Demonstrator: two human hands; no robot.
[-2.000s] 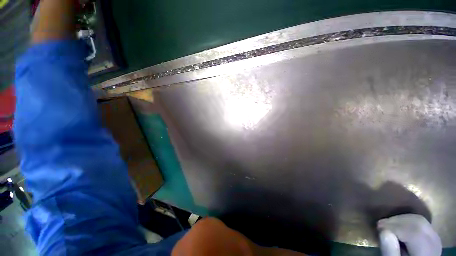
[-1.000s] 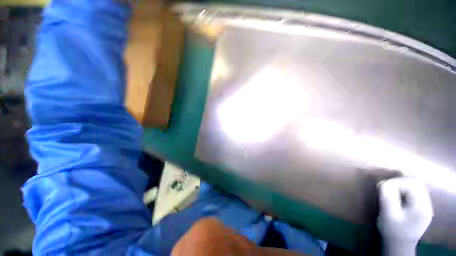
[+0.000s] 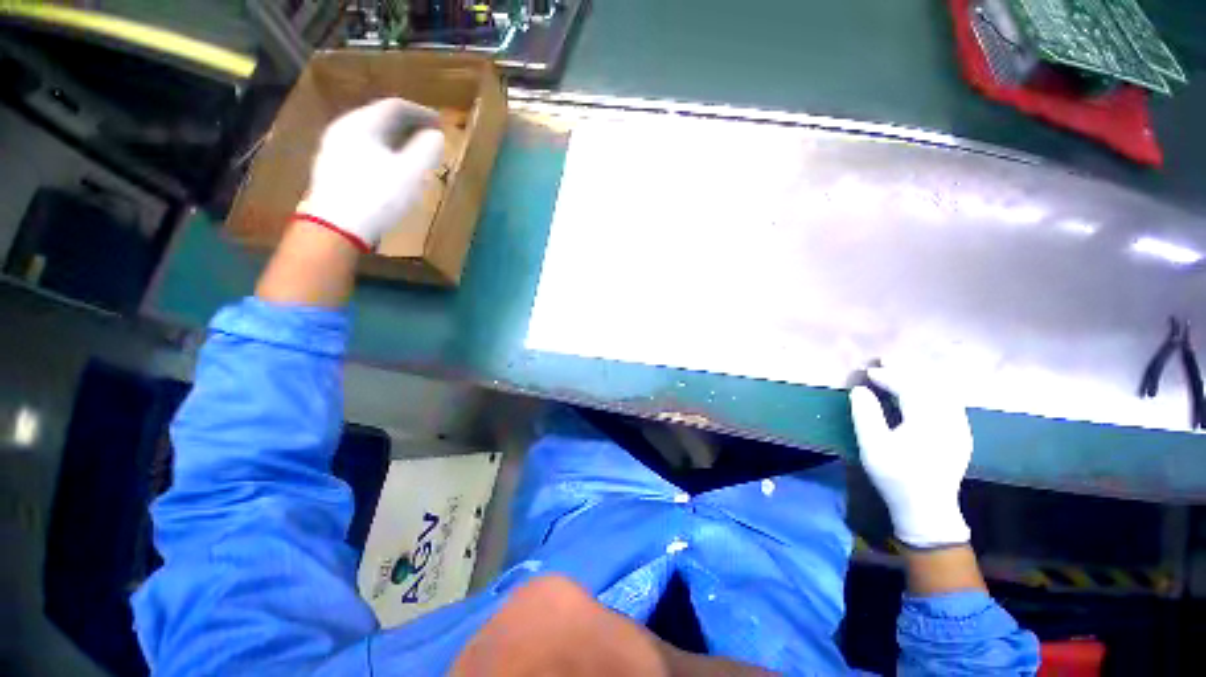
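My left hand [image 3: 377, 172], in a white glove with a red cuff edge, is over the open brown cardboard box [image 3: 478, 199] at the left. Its fingers are curled, and whether it holds anything is hidden. My right hand [image 3: 915, 450], in a white glove, is at the front edge of the shiny metal sheet [image 3: 741, 238]. Its thumb and fingers are bent around a dark gap. I cannot tell if something small is in it.
Dark-handled cutters [image 3: 1174, 370] lie open at the sheet's right end. A green circuit board [image 3: 1098, 37] rests on a red pad [image 3: 1118, 122] at the back right. A black carrier [image 3: 562, 40] with parts stands behind the box. A white AGV panel [image 3: 426, 536] is below left.
My left hand has come from the far left back into view, over the box. My right hand now shows further left, at the sheet's front edge. The view has shifted, showing the cutters and board.
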